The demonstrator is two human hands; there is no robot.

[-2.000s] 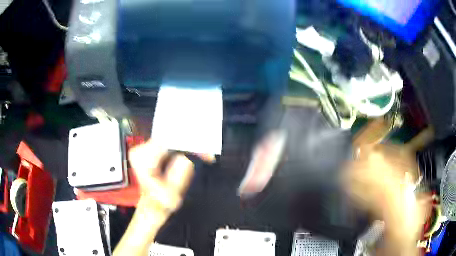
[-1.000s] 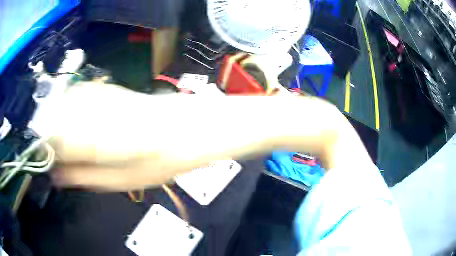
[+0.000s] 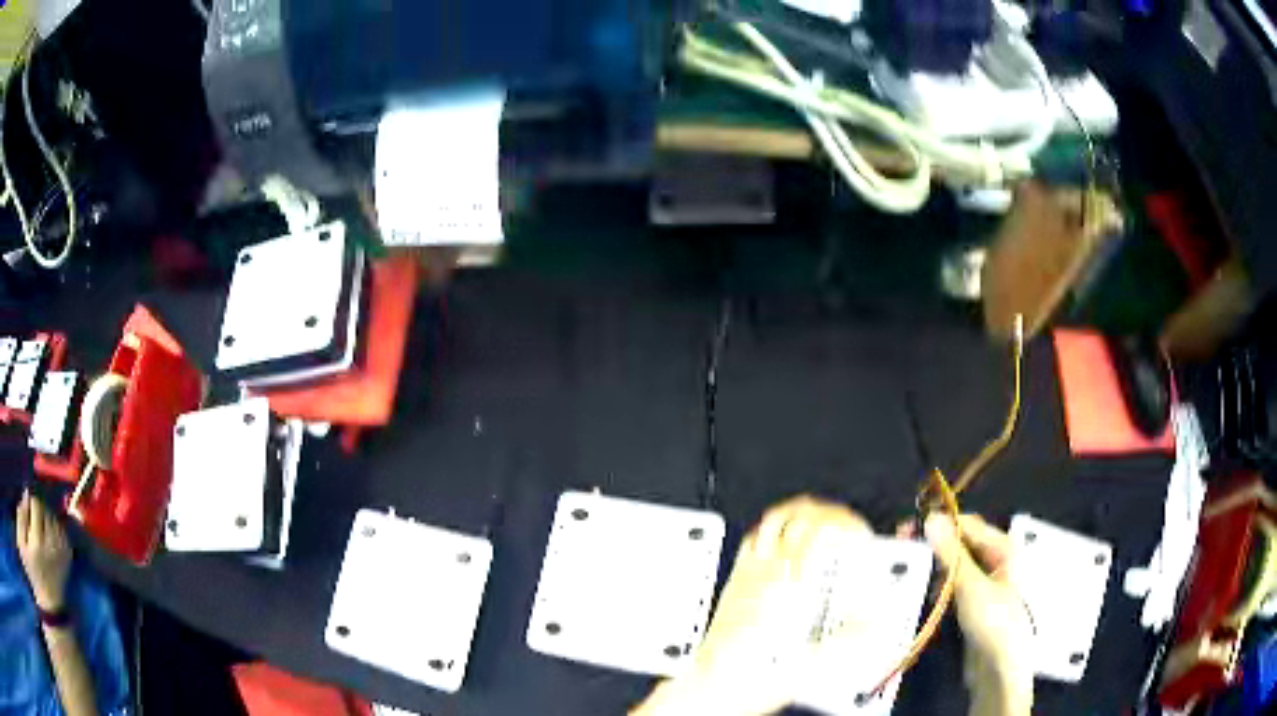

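Observation:
A white square box with dark round feet [image 3: 894, 588] lies on the black mat at the lower right. My left hand [image 3: 784, 595] lies over its left part and holds it; the fingers partly hide the box. My right hand [image 3: 980, 581] pinches a thin yellow-orange cable [image 3: 1011, 399] at the box's upper right edge. The cable runs up from the fingers, and another part hangs down over the box. Whether its end is in the box cannot be told.
More white boxes lie left [image 3: 626, 581] and right [image 3: 1062, 595] of my hands. Stacked boxes [image 3: 287, 301] sit on a red pad at left. A dark printer [image 3: 462, 56] with a white label [image 3: 440, 171] stands behind. Red tape dispensers [image 3: 140, 448] are at both sides. Another person's hand [image 3: 45, 553] shows at lower left.
The view has swung back left to the bench. My right arm, stretched across the view before, is now drawn back, with the hand on the cable. My left hand has come into view on the box.

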